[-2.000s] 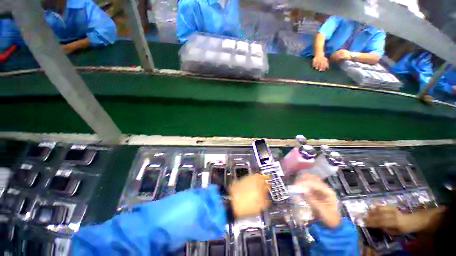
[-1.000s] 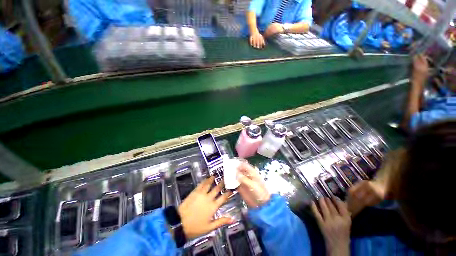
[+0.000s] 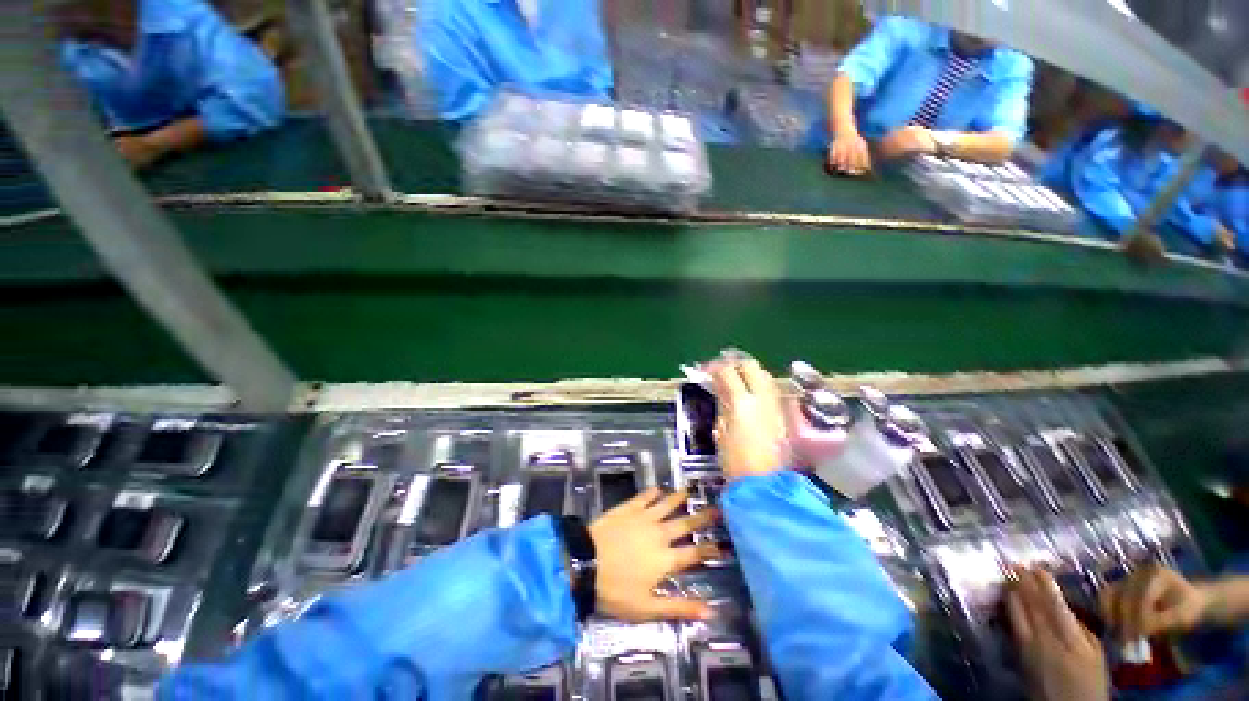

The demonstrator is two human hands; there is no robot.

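Observation:
An open flip phone (image 3: 696, 422) lies at the right end of the back row of closed phones in a clear tray (image 3: 295, 527). Its dark screen half points to the belt; its keypad half is mostly hidden. My left hand (image 3: 641, 555) lies flat with spread fingers, fingertips at the keypad's left side, gripping nothing visible. My right hand (image 3: 751, 422) is over the right side of the screen half, fingers bent around a small white wipe (image 3: 696, 371) that shows at the fingertips. Closed phones (image 3: 343, 515) sit in the tray pockets.
A pink bottle (image 3: 818, 430) and a white bottle (image 3: 874, 449) stand just right of my right hand. Another tray of phones (image 3: 945, 486) and another person's hands (image 3: 1055, 630) are at right. More phones (image 3: 140, 529) lie left. Slanted post (image 3: 185, 260) at left.
My right hand has moved from the keypad half up to the screen half with the wipe. My left hand stays spread at the keypad. The view has swung left.

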